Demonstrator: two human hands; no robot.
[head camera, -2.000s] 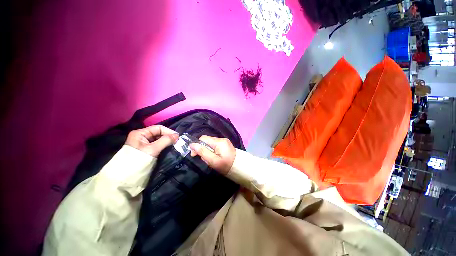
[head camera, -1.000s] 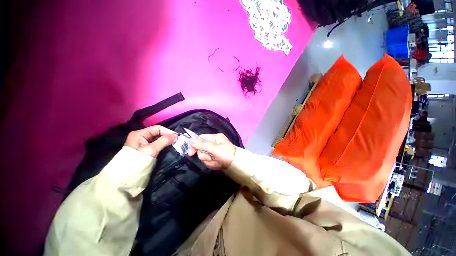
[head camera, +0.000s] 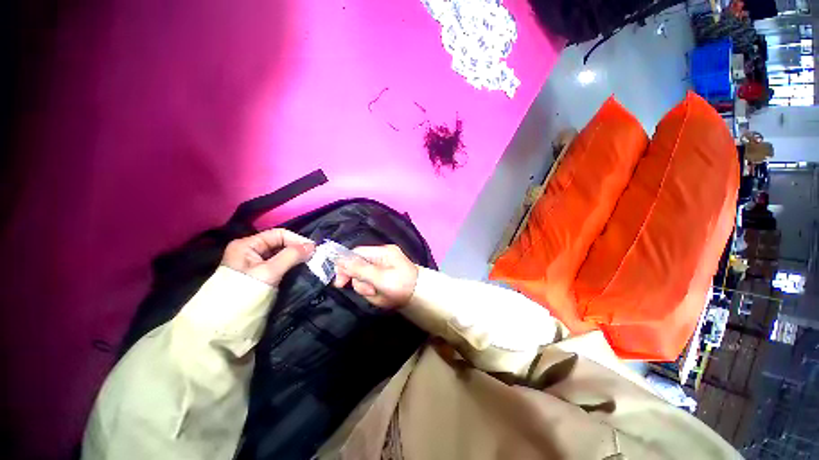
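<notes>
A black backpack (head camera: 314, 359) lies on the pink table (head camera: 359, 72) under both hands, its flat black strap (head camera: 286, 191) sticking out. My left hand (head camera: 268, 256) pinches the edge of a small white label (head camera: 321, 262) with dark print. My right hand (head camera: 381, 275) is at the label's other side, touching it. A thin pale or metallic tool (head camera: 343, 249) shows at my right fingertips, partly hidden by the fingers; its shape is unclear. The label is above the upper part of the bag.
A heap of white printed labels (head camera: 476, 40) and a small dark tangle of threads (head camera: 444, 145) lie on the table beyond the bag. Two large orange sacks (head camera: 660, 225) stand off the table to the right. More black bags (head camera: 593, 18) are at the top.
The pointed tool tip that stood out above the label one second ago now lies lower against it. My right hand has shifted slightly. The left hand keeps its pinch.
</notes>
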